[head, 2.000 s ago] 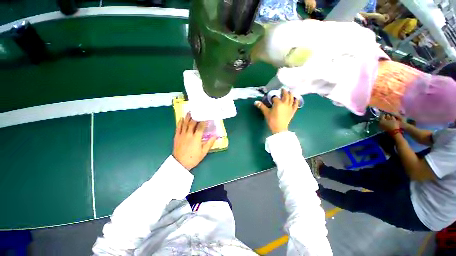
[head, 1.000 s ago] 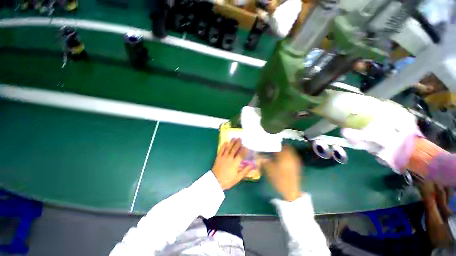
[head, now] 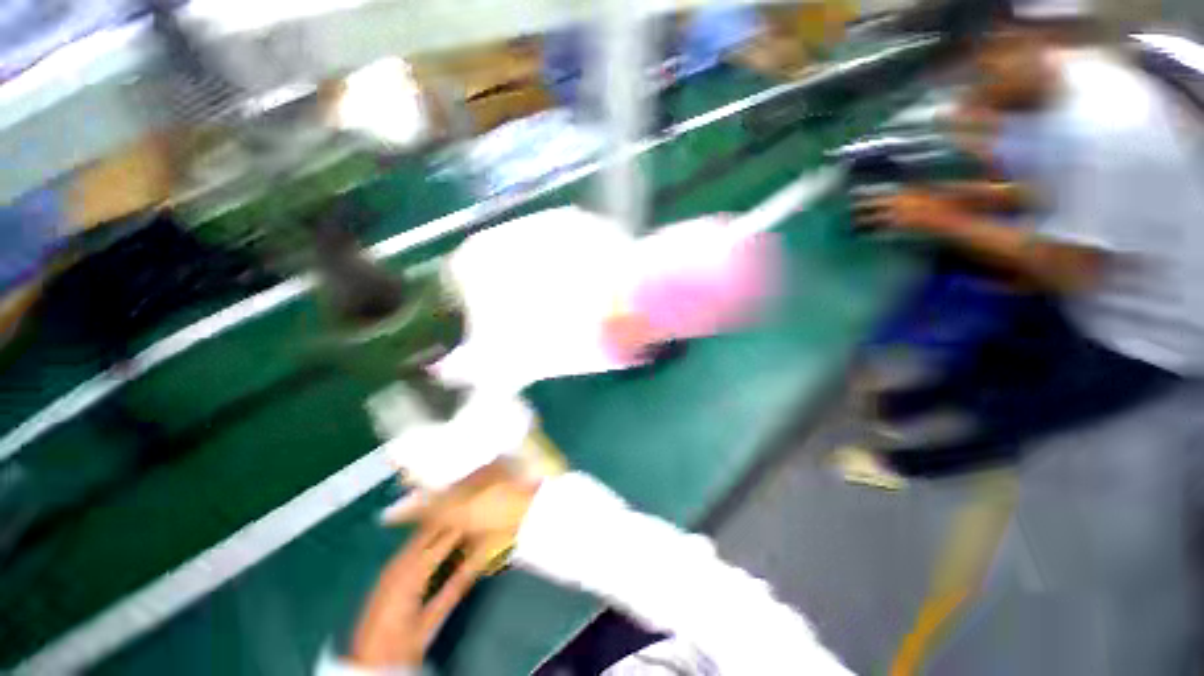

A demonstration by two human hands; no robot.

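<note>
The frame is strongly blurred. The white padded press ram [head: 462, 439] sits low over the yellow-edged base pad [head: 544, 456]. My right hand [head: 478, 508] is at the pad, just below the ram. My left hand [head: 412, 592] is beside it at the lower left, fingers spread and reaching up toward the right hand. The hands overlap or nearly touch. Whether either holds a piece cannot be told. The cloth-wrapped press handle [head: 541, 297] sticks out to the right, with a pink end.
The green bench [head: 687, 442] runs up to the right, with a white rail [head: 225, 568] beyond the press. A seated person [head: 1122, 198] is at the right. Dark items [head: 145, 291] and boxes blur at the far left. A yellow line [head: 953, 594] crosses the grey floor.
The view has swung to the right and tilted. My right hand has moved from the bench right of the press to the base pad, close to my left hand.
</note>
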